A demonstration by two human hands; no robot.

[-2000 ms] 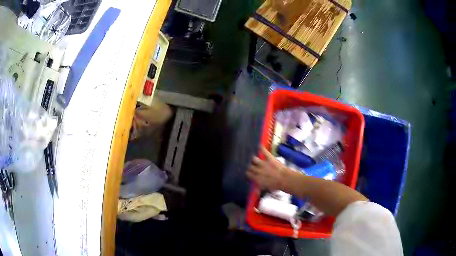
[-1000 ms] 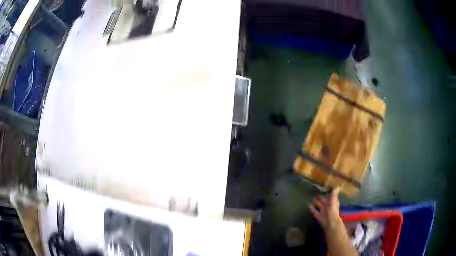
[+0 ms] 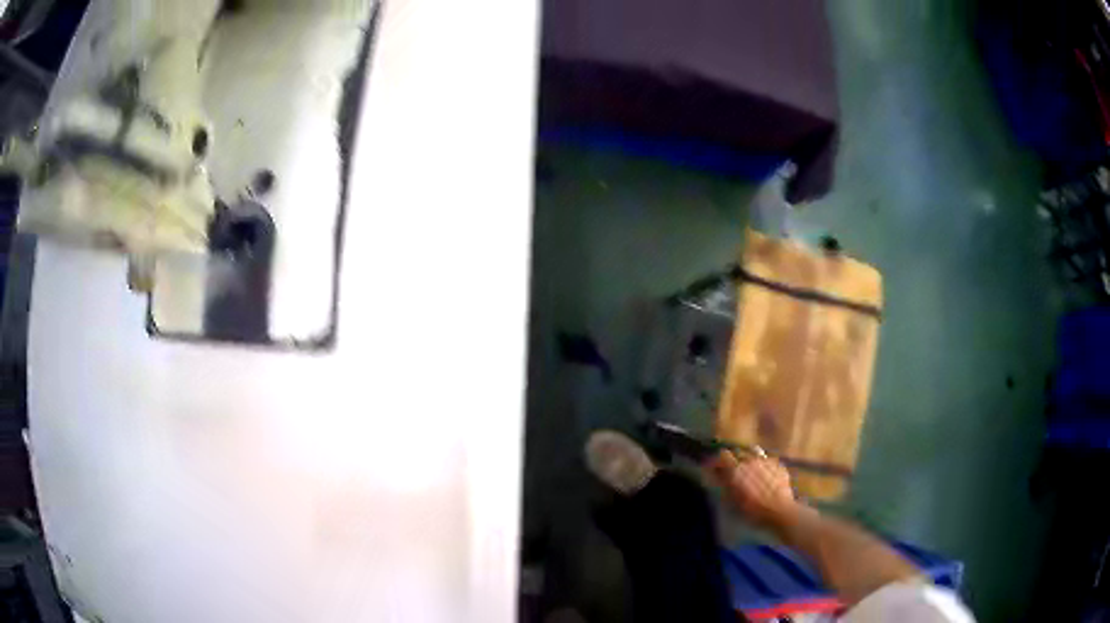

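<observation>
A wooden stool (image 3: 800,365) with a slatted light-wood seat and two dark bands stands on the green floor, right of the white table. My right hand (image 3: 761,484) reaches up from the bottom right. Its fingers are closed at the stool's near left corner; the exact grip is blurred. My left hand is not in view.
The white sewing table (image 3: 414,450) fills the left, with a cream sewing machine (image 3: 122,170) on it. Plum-brown cloth (image 3: 694,61) drapes at the top. A blue bin (image 3: 779,578) and the red basket's rim (image 3: 797,607) show below my forearm. A shoe (image 3: 621,460) is left of the stool.
The view has swung from the red basket to the stool. My right hand has gone from the basket's rim to the stool's near edge, then its near left corner. The sewing machine now shows at the left.
</observation>
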